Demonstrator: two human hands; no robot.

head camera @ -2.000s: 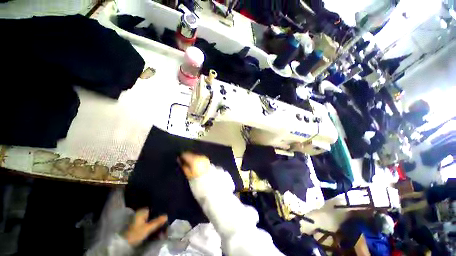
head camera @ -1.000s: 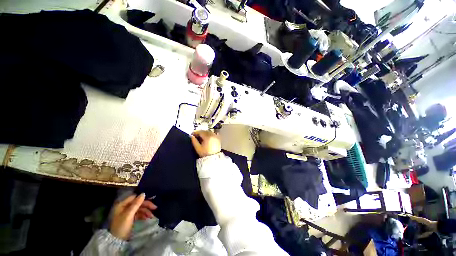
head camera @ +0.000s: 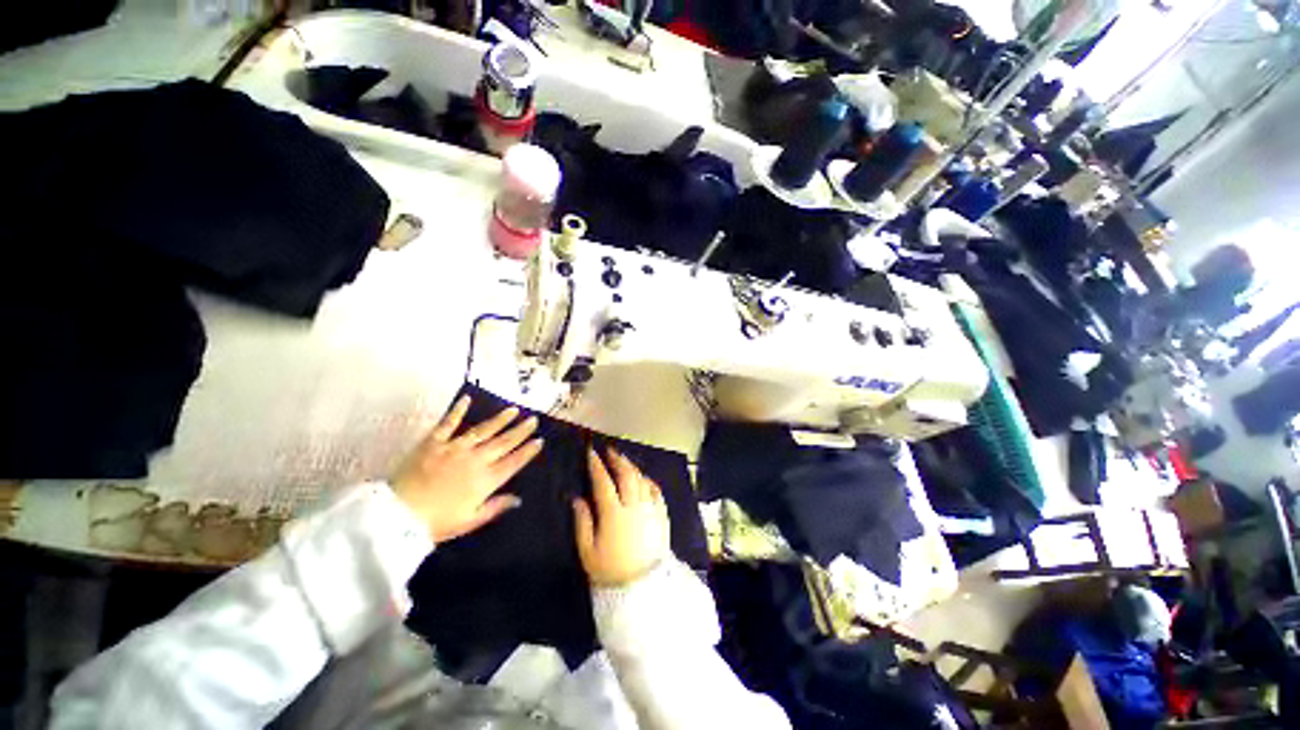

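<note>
A black cut panel (head camera: 492,571) lies on the table in front of the cream-white sewing machine (head camera: 813,357), its back edge at the needle area (head camera: 535,382), and hangs over the table's front edge to the lap. My left hand (head camera: 463,478) lies flat on the panel's left part, fingers spread, fingertips just in front of the presser foot. My right hand (head camera: 623,521) lies on the panel further right, fingers pointing at the machine. Whether the foot is down on the cloth cannot be told.
A large black cloth heap (head camera: 186,200) covers the table's left. Small dark pieces (head camera: 841,499) lie right of the needle, below the arm. A pink-and-white cylinder (head camera: 525,200) and a red can (head camera: 506,93) stand behind the machine head. A white trough (head camera: 414,64) runs behind.
My left hand has moved up from the lap area onto the panel near the foot. My right hand has moved back from the needle and to the right. The view has shifted slightly.
</note>
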